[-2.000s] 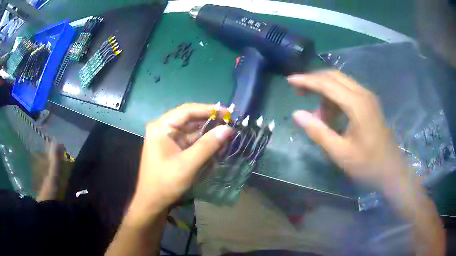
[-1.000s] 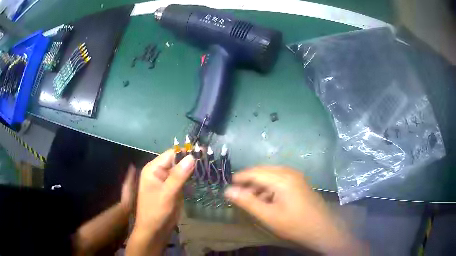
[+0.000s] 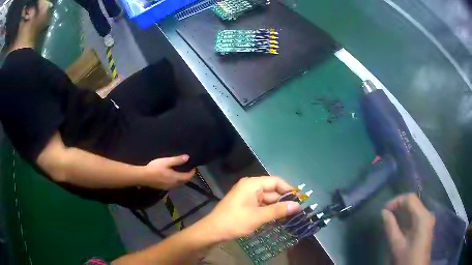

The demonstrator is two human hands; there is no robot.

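Note:
My left hand (image 3: 259,209) holds a green circuit board panel (image 3: 266,243) with dark lead wires and white tips at the bench edge. Its thumb and fingers pinch the wires near two tips with yellow bands (image 3: 303,195); the other tips (image 3: 318,215) show dark below the white. My right hand (image 3: 409,230) is apart from the panel at the lower right, blurred, fingers curled with a gap to the thumb; nothing can be made out in it.
A heat gun (image 3: 396,140) lies on the green bench (image 3: 295,145) beyond my hands. Black pieces (image 3: 334,107) lie scattered. A black plate (image 3: 233,72) bears wired boards (image 3: 243,41), beside a blue tray (image 3: 155,13). A person in black (image 3: 77,124) sits at the left.
The view has swung left, bringing the seated person and black plate further in. My right hand has moved away from the panel. My left hand still holds it.

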